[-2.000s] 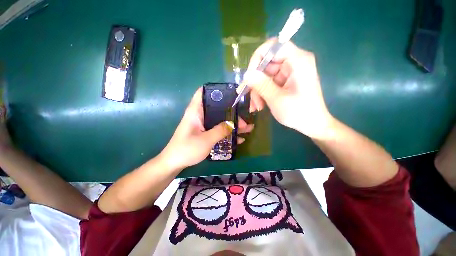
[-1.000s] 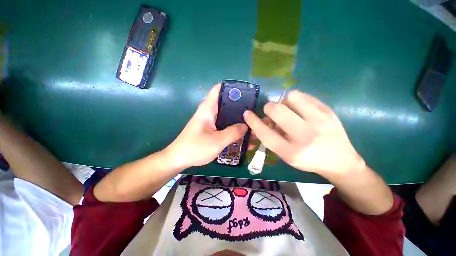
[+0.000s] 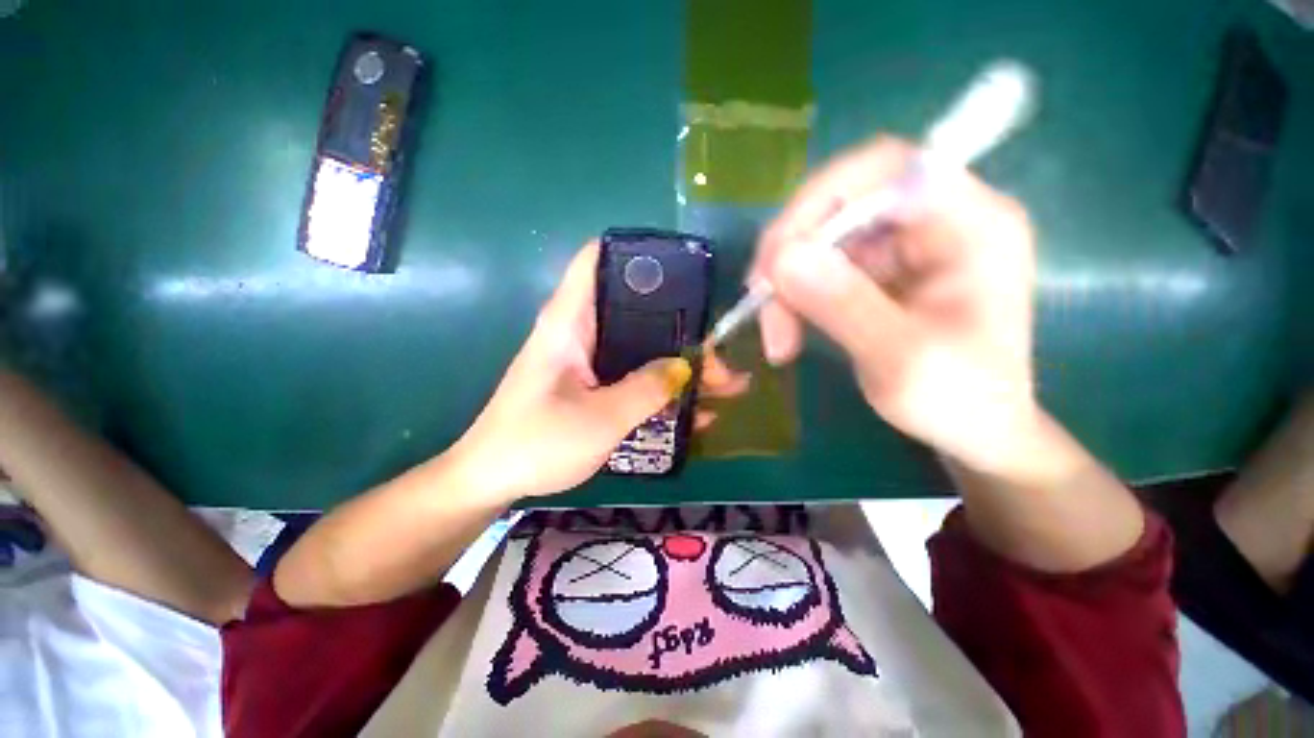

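My left hand [image 3: 541, 397] holds a black phone body [image 3: 647, 320] upright near the bench's front edge, its thumb across the lower part. A round silver disc [image 3: 643, 274] shows near the phone's top, and a patterned metallic board [image 3: 644, 444] below the thumb. My right hand [image 3: 922, 289], slightly blurred, holds silver tweezers [image 3: 850, 219] like a pen, the whitish wrapped end pointing up and right. The tweezer tip is at the phone's right edge, beside my left thumb; whether it touches is unclear. My left fingertips show at the phone's right side.
Another phone body [image 3: 359, 152] lies at the upper left of the green bench [image 3: 490, 130]. A dark slab [image 3: 1235, 144] lies at the far right. Amber tape [image 3: 749, 152] runs down the bench behind the phone. Other persons' arms [image 3: 115, 483] show at the left and right edges.
My right hand, one second ago at the phone with the tweezers' wrapped end pointing down, has moved up and right. The tweezers are turned back to a pen-like hold, tip at the phone.
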